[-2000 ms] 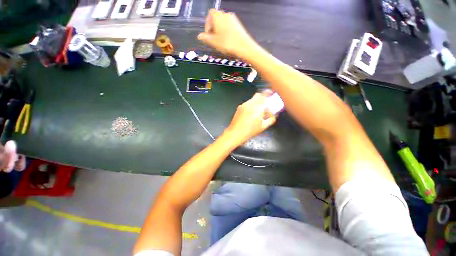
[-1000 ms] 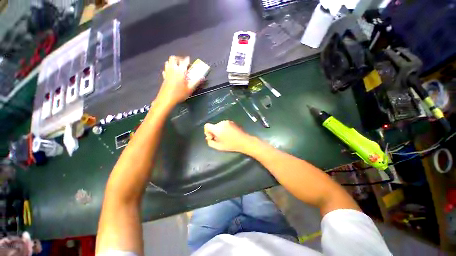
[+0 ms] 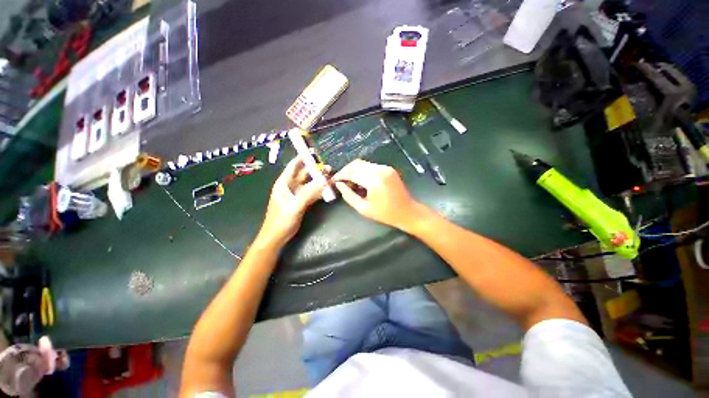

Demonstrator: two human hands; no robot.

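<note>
My left hand [image 3: 291,194] holds a slim white phone-length part [image 3: 311,165] edge-on above the green mat, with a small yellow-orange bit at its side. My right hand [image 3: 371,193] is at the near end of that part, its fingertips pinched close to it; whether they grip it or something small is hidden. A phone front housing [image 3: 319,97] with a gold edge and red-marked keys lies beyond the hands, at the grey shelf's edge. A spare display [image 3: 207,195] lies on the mat to the left.
Stacked white housings [image 3: 404,66] stand behind tweezers [image 3: 402,145] and a rod-like tool [image 3: 432,165]. A lime green screwdriver [image 3: 587,210] lies right. Screws [image 3: 141,282] are heaped left. A clear tray [image 3: 177,93] with housings is upper left. A curved wire [image 3: 204,227] crosses the mat.
My left hand has come back from the shelf, leaving the gold-edged housing there, and now holds the white part. My right hand has moved up beside it.
</note>
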